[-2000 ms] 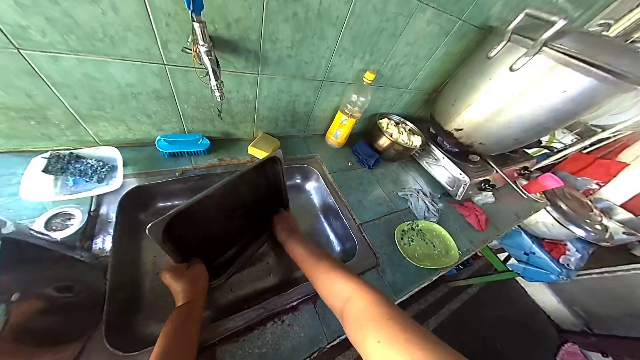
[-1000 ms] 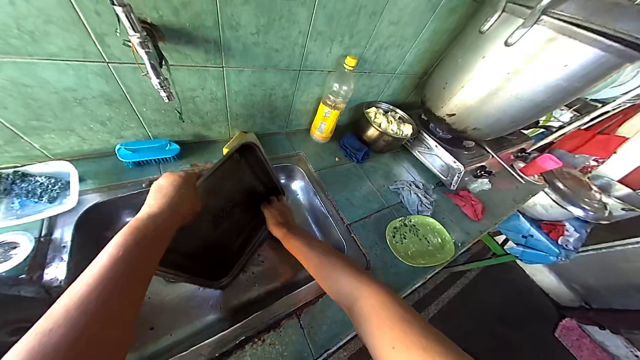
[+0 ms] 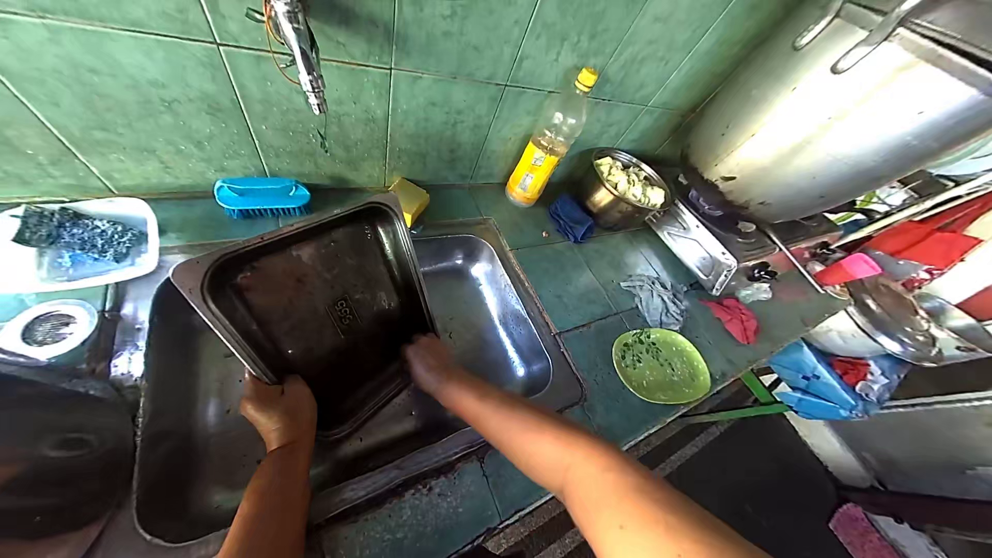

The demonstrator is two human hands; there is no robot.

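A dark rectangular metal baking pan (image 3: 310, 302) is tilted over the double stainless-steel sink (image 3: 190, 465), its inside toward me. My left hand (image 3: 279, 407) grips the pan's lower left rim, thumb on the inner side. The right hand (image 3: 430, 364) touches the inside of the pan near its right wall; the fingers are blurred, and whether they hold anything is hidden. Behind the pan, a blue scrubbing brush (image 3: 262, 196) and a yellow sponge (image 3: 409, 200) rest on the tiled ledge. A faucet (image 3: 301, 54) hangs above.
At left are a white tray (image 3: 151, 240) with scouring pads and a sink strainer (image 3: 48, 329). Rightward stand a plastic bottle (image 3: 546, 143), a metal bowl of chopped food (image 3: 612, 205), a green plate (image 3: 661, 366), cloths (image 3: 657, 301) and a large pot (image 3: 821, 116) on a stove.
My left hand has moved from the pan's upper edge to its lower left rim. The pan has turned in my hands, and its inside now faces me more openly.
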